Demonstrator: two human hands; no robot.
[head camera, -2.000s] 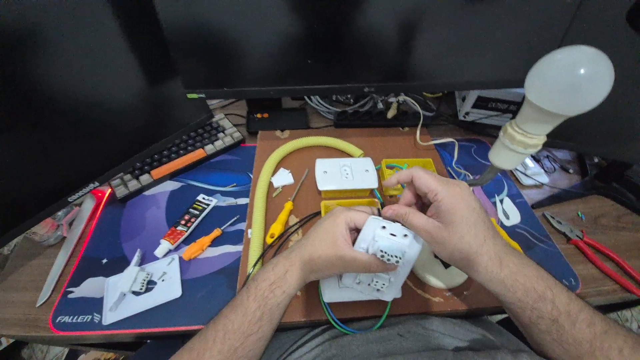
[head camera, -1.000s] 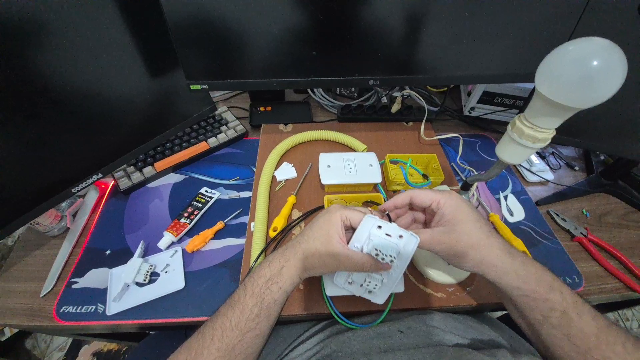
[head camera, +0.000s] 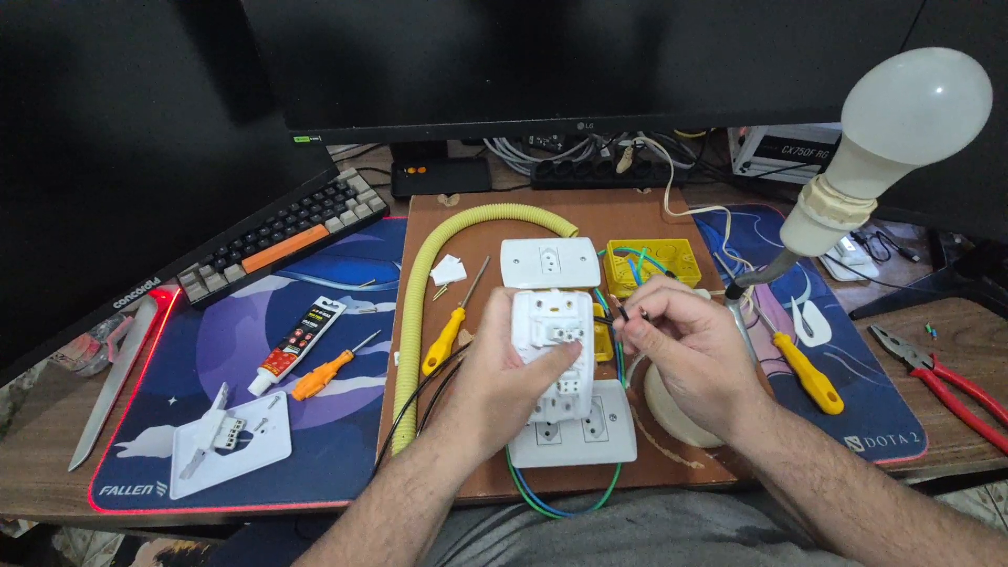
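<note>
My left hand (head camera: 508, 378) grips a white electrical faceplate with outlet modules (head camera: 568, 339), its back with the terminals turned up. To its right, my right hand (head camera: 685, 346) pinches black wires (head camera: 622, 309) whose bared copper ends show. Below the held plate lies a white double-outlet plate (head camera: 606, 441), with green and blue wires (head camera: 579, 512) looping out under it. A white single-outlet plate (head camera: 550, 264) sits just above, beside an open yellow junction box (head camera: 669, 264) with green and blue wires. Another yellow box (head camera: 602, 339) is partly hidden behind the held plate.
A yellow corrugated conduit (head camera: 408, 315) curves over the brown board (head camera: 472, 472). Yellow screwdrivers (head camera: 446, 339) lie left and right, an orange one (head camera: 323, 376) beside a glue tube (head camera: 299, 342). A lamp bulb (head camera: 913, 106) stands at right near red-handled pliers (head camera: 937, 378). Another plate (head camera: 268, 441) lies far left.
The held faceplate has turned more upright, its back terminals now facing up. My right hand has drawn away to the right from the plate, and the bared wire ends have come into view.
</note>
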